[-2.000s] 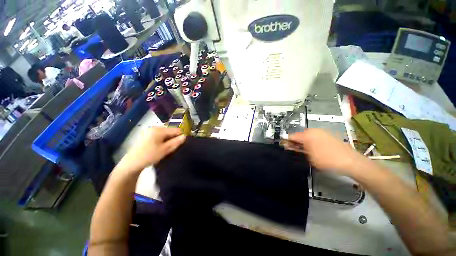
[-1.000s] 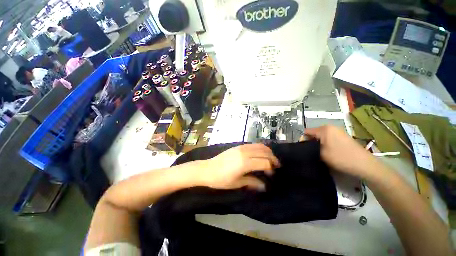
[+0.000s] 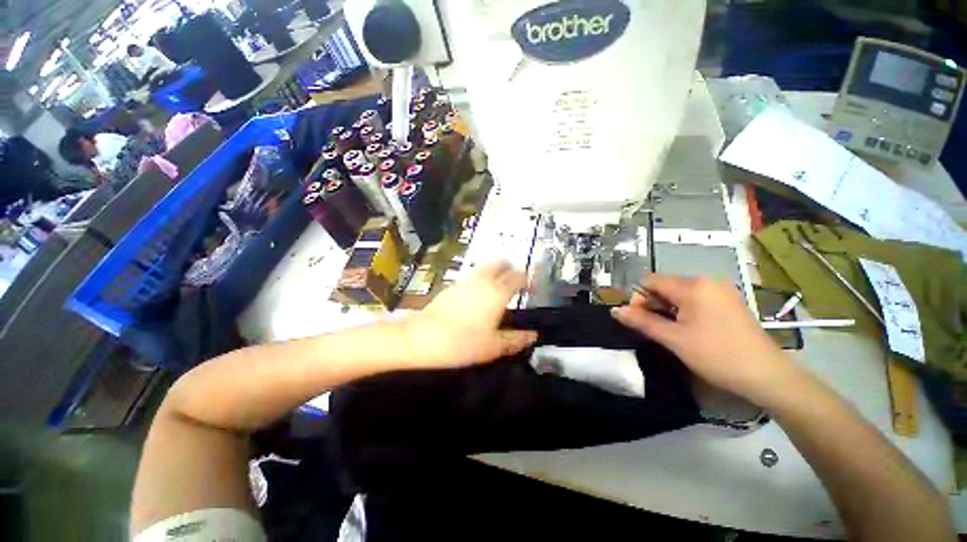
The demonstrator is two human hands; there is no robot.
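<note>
The dark trousers [image 3: 445, 408] lie over the table's front and hang toward me. Their upper edge is at the work clamp [image 3: 586, 259] under the machine head. White lining [image 3: 592, 368] shows inside the dark cloth between my hands. My left hand [image 3: 477, 318] lies on the cloth left of the clamp, thumb and fingers spread around the edge. My right hand [image 3: 689, 323] grips the cloth edge right of the clamp, with a small dark tool, perhaps snips, between its fingers. Whether the cloth is under the clamp I cannot tell.
The white machine head [image 3: 589, 116] stands ahead. Thread spools [image 3: 387, 169] and a yellow-black box [image 3: 371, 265] are left of it. A blue crate [image 3: 159, 265] is far left. At right are a white stick [image 3: 811, 323], olive cloth [image 3: 811, 265], paper sheets [image 3: 816, 169] and a control panel [image 3: 899, 101].
The cloth has been opened so that white lining now shows. My left hand has moved from the middle of the cloth to its upper edge, left of the clamp. My right hand stays near the clamp.
</note>
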